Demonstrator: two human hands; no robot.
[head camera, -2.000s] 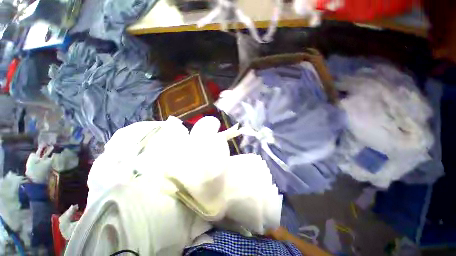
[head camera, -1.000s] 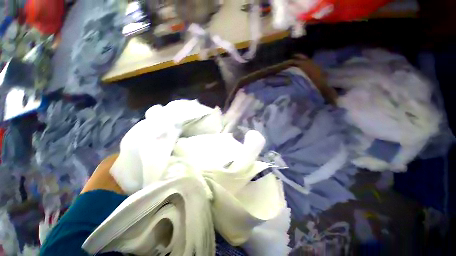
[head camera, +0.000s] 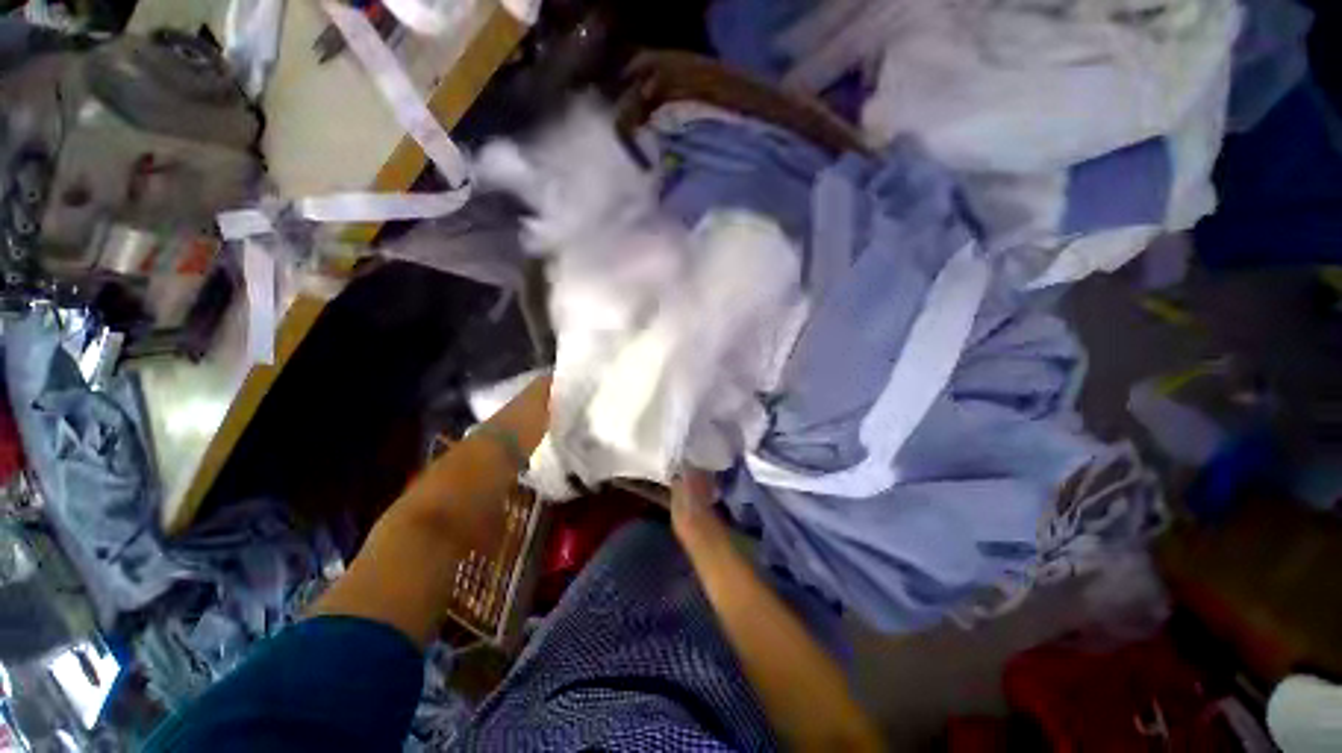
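Observation:
White pieces (head camera: 648, 353), a thick and partly blurred stack, are between my two hands at the left side of a grey-blue bundle. My left hand (head camera: 518, 419) grips them at their left edge, its fingers mostly hidden by the cloth. My right hand (head camera: 695, 497) holds their lower edge. The grey-blue bundle (head camera: 942, 486) has a white tie strip (head camera: 920, 368) around it and spreads out of a brown cardboard box (head camera: 736, 91). The white pieces overlap the bundle's near side; whether they rest on it I cannot tell.
A cream machine table (head camera: 317, 133) with a machine head (head camera: 140, 162) and hanging white ribbon (head camera: 398, 88) stands left. White cloth (head camera: 1045, 88) is heaped at the back right. Grey-blue cloth (head camera: 89, 471) lies left. Red things (head camera: 1104, 691) and scraps are at the lower right.
The white pieces have moved away from my body to the box and bundle. Both my forearms now show, reaching forward. The view has turned, bringing the machine table closer on the left.

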